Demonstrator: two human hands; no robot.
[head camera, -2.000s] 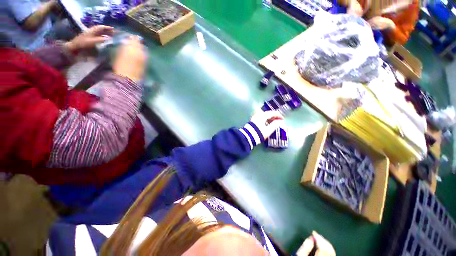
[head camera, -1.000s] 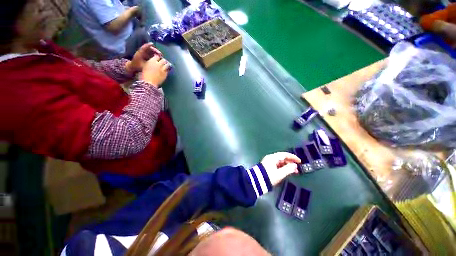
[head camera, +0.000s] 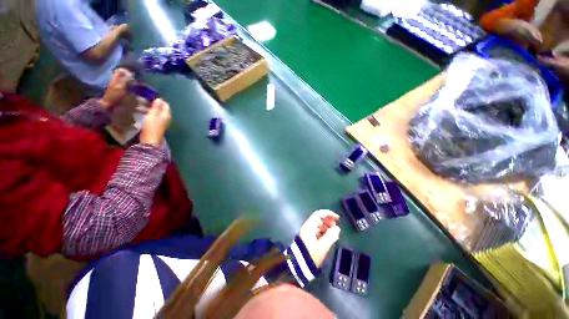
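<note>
My left hand (head camera: 319, 235) is low over the green bench, its fingers curled. I cannot tell if anything is inside it. A pair of dark device housings (head camera: 350, 269) lies side by side just right of the hand, windows up. Several more housings (head camera: 368, 202) lie in a loose cluster beyond the fingers, some overlapping. One single housing (head camera: 353, 158) lies apart near the wooden board. My right hand is out of the picture.
An open carton (head camera: 433, 293) of dark frames is cut off at the bottom right. A plastic bag (head camera: 486, 121) and yellow stack (head camera: 518, 261) lie on a wooden board (head camera: 399, 124). A person in red (head camera: 93, 180) works at left near another carton (head camera: 243, 84) and a lone housing (head camera: 215, 128).
My left hand has drawn back from the housing cluster toward me. The pair beside it lies as before. The neighbour now holds up a purple piece. The view has shifted.
</note>
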